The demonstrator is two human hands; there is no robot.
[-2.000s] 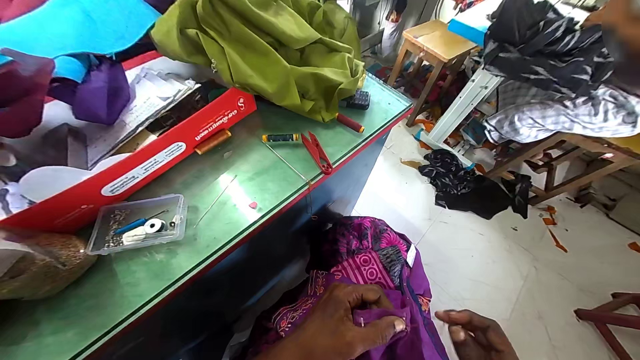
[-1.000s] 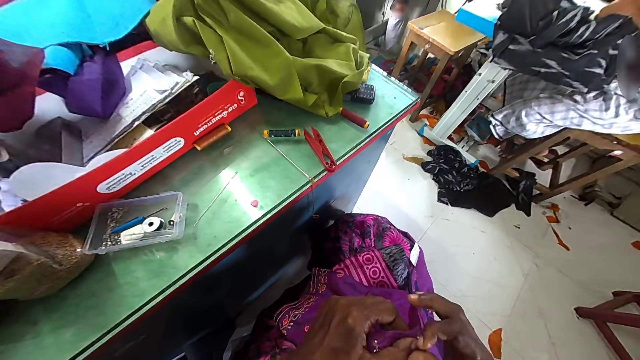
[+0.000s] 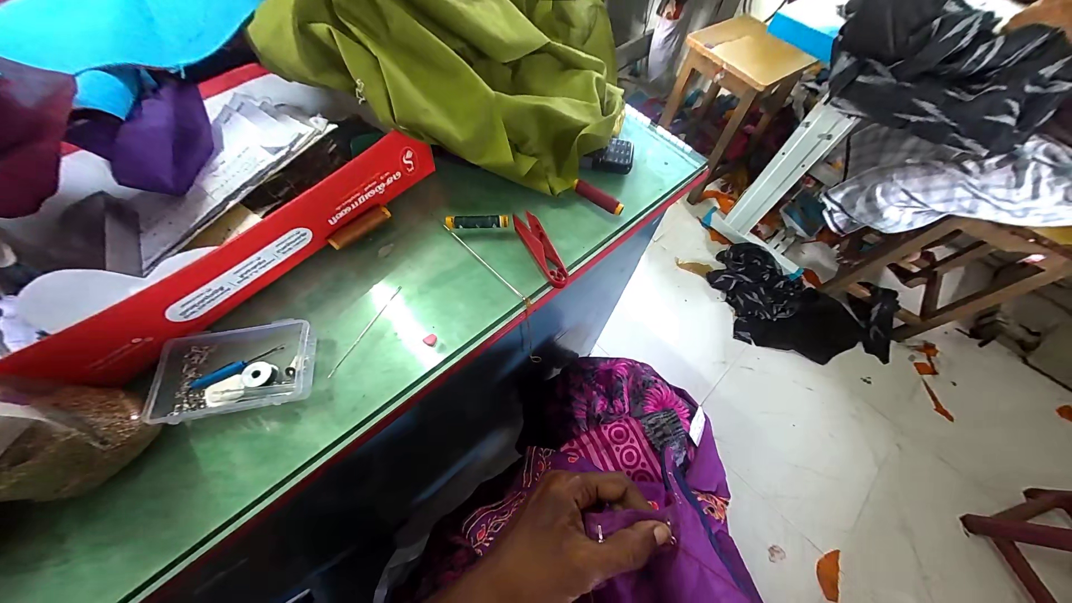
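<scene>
My left hand (image 3: 578, 536) pinches a fold of purple patterned fabric (image 3: 708, 544) between thumb and fingers, low in the view. Small metallic hooks or pins, too small to name surely, show at the fold beside the thumb. My right hand is outside the frame. Up on the green glass-topped counter lie red thread snips (image 3: 543, 251), a dark thread spool (image 3: 477, 222), a maroon thread spool (image 3: 599, 197) and a thin metal rod (image 3: 364, 331). A clear plastic box (image 3: 306, 360) holds a white bobbin (image 3: 259, 373), a blue-handled tool and many small metal pieces.
A red cardboard box (image 3: 251, 260) and green cloth (image 3: 494, 92) lie on the counter (image 3: 276, 477). On the right are a wooden stool (image 3: 745, 50), a wooden bench frame (image 3: 946, 260) bearing cloth, and black cloth (image 3: 796, 310) on the floor. A reddish stool leg (image 3: 1005, 528) stands lower right.
My right hand was at the purple fabric beside the left hand one second ago and has gone out of view. The left hand still grips the fold.
</scene>
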